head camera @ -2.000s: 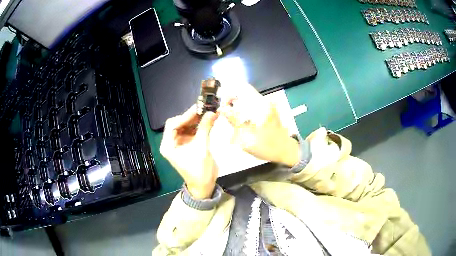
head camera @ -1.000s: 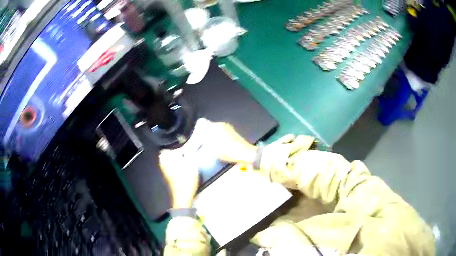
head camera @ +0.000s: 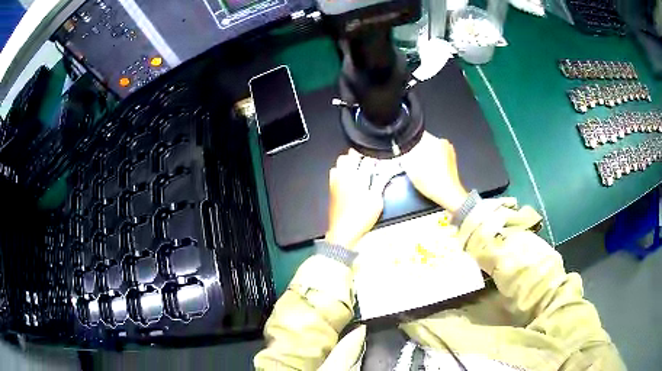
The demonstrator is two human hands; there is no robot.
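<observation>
The black microscope [head camera: 377, 87] stands mid-view, with its round ring at the lower end. My left hand [head camera: 354, 194] is just below the ring on its left, fingers bent and pointing up. My right hand [head camera: 438, 172] is at the ring's lower right, its fingertips near my left hand's. Anything between the fingertips is hidden or washed out by glare. The black base plate [head camera: 308, 199] lies under both hands. White paper [head camera: 392, 282] lies in front of it with small yellow bits [head camera: 423, 253] on it.
Stacked black blister trays [head camera: 138, 210] fill the left. A phone [head camera: 279, 109] lies left of the microscope. A monitor [head camera: 181, 36] shows a magnified board. A white tub [head camera: 475, 36] stands behind; module rows [head camera: 620, 129] lie right. A blue stool [head camera: 637, 226] is at the right.
Both hands have moved from above the paper to under the microscope ring. The small dark module seen in my left fingers is now out of sight. The view has shifted, showing the monitor.
</observation>
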